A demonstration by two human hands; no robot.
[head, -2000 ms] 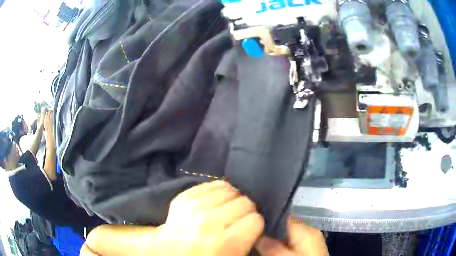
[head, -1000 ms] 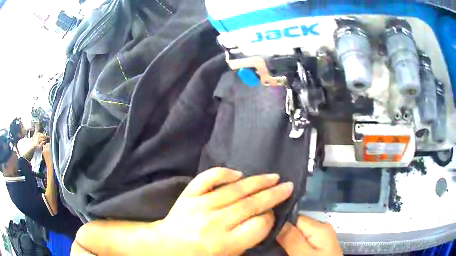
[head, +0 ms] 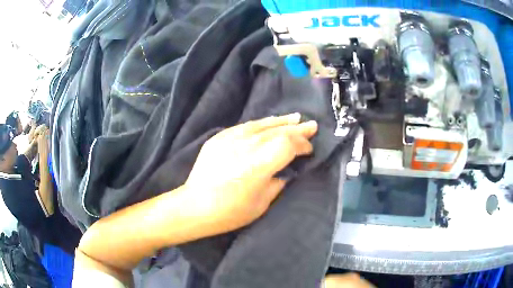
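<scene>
The dark grey garment (head: 281, 236) runs down from the presser foot (head: 341, 128) of the white JACK overlock machine (head: 388, 34), with its bulk heaped at the left. My left hand (head: 247, 163) lies on the cloth just left of and below the foot, fingers pointing right; its thumb side is by a fold, and I cannot tell whether it pinches cloth. My right hand (head: 349, 280) shows only as a sliver at the bottom edge beside the cloth; its fingers are cut off.
The orange warning label (head: 436, 155) sits right of the foot, above the grey bed plate (head: 388, 198). A measuring tape (head: 416, 262) follows the curved table edge. Grey tension knobs (head: 416, 53) stand on the machine. Another person (head: 25, 191) is at the far left.
My left hand has moved up along the cloth, close to the foot. My right hand has dropped mostly out of the picture. More cloth spreads below my left hand.
</scene>
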